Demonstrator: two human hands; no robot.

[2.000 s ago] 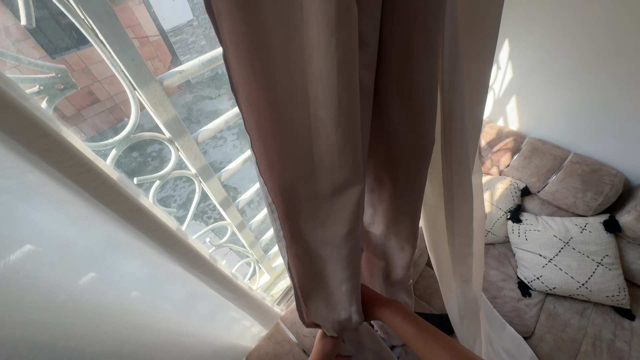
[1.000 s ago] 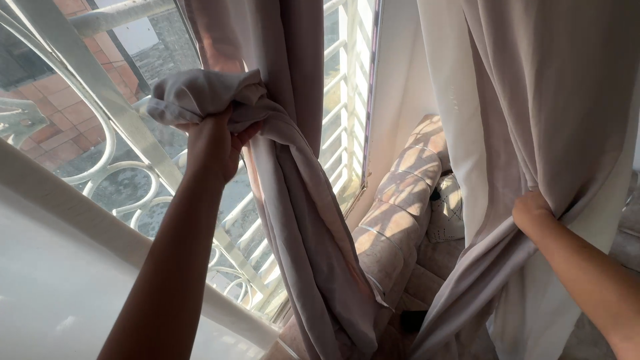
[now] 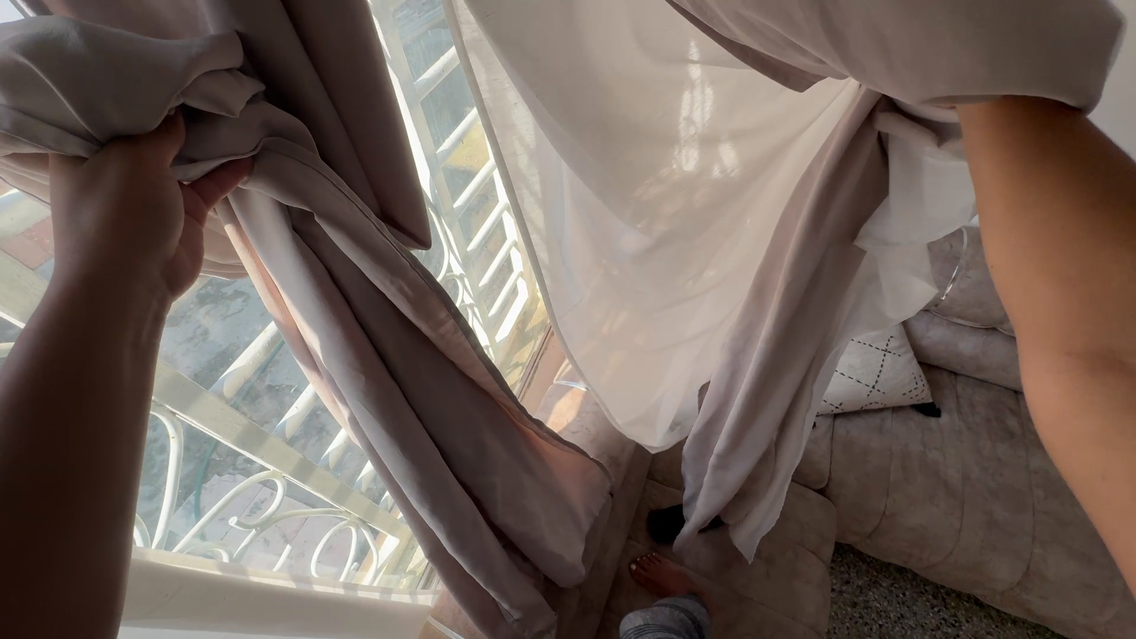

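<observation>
On the left, my left hand (image 3: 146, 195) grips a gathered fold of a taupe curtain (image 3: 382, 355), whose lower part hangs down across the window. My right forearm reaches up at the right; the right hand is hidden behind a raised bunch of taupe cloth (image 3: 1003, 44). Below that bunch, a taupe curtain end (image 3: 763, 382) hangs together with a white sheer curtain (image 3: 621, 222), which spreads in a wide sag between the window and the right arm.
White scrolled metal window bars (image 3: 293, 497) stand behind the left curtain. A taupe tufted sofa (image 3: 941, 470) with a patterned white cushion (image 3: 874, 373) lies at the lower right. My bare foot (image 3: 661, 575) rests on the sofa's padded surface, near a black object (image 3: 666, 524).
My right hand has gone up and out of sight behind cloth, and the white sheer is now spread out. The left hand still holds its curtain, which it has held since one second ago.
</observation>
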